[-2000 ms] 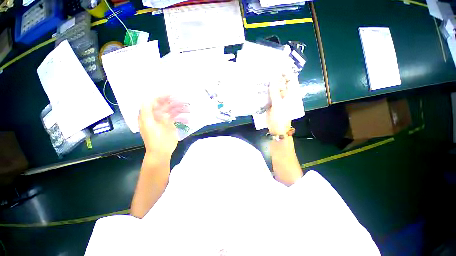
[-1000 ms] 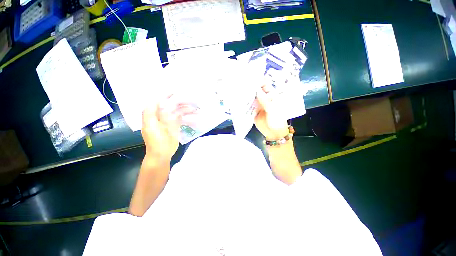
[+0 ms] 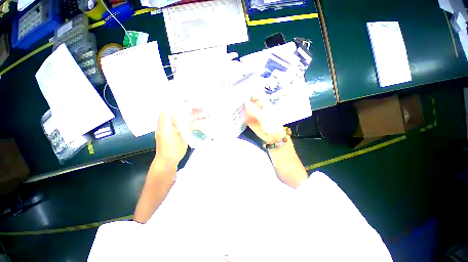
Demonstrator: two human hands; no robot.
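Observation:
A large clear poly bag (image 3: 213,130) is between my two hands at the bench's front edge, overexposed, with small greenish and dark spots in it. My left hand (image 3: 173,135) holds its left side. My right hand (image 3: 260,120) holds its right side, thumb side up, a beaded bracelet on the wrist. The photo sheet (image 3: 295,102) with dark blue-grey blocks lies right of the bag, partly behind my right hand. Glare hides the bag's outline and most fingertips.
White papers (image 3: 133,92) lie left. A form sheet (image 3: 207,25) lies behind. A black phone (image 3: 275,40) and a caliper (image 3: 304,48) are behind the photo sheet. A compartment tray (image 3: 82,46) and tape roll (image 3: 110,50) are far left; a notepad (image 3: 389,53) is right.
My right hand has moved left from the photo sheet to the bag and now grips its side. My left hand has shifted slightly right. More of the photo sheet and the phone now show.

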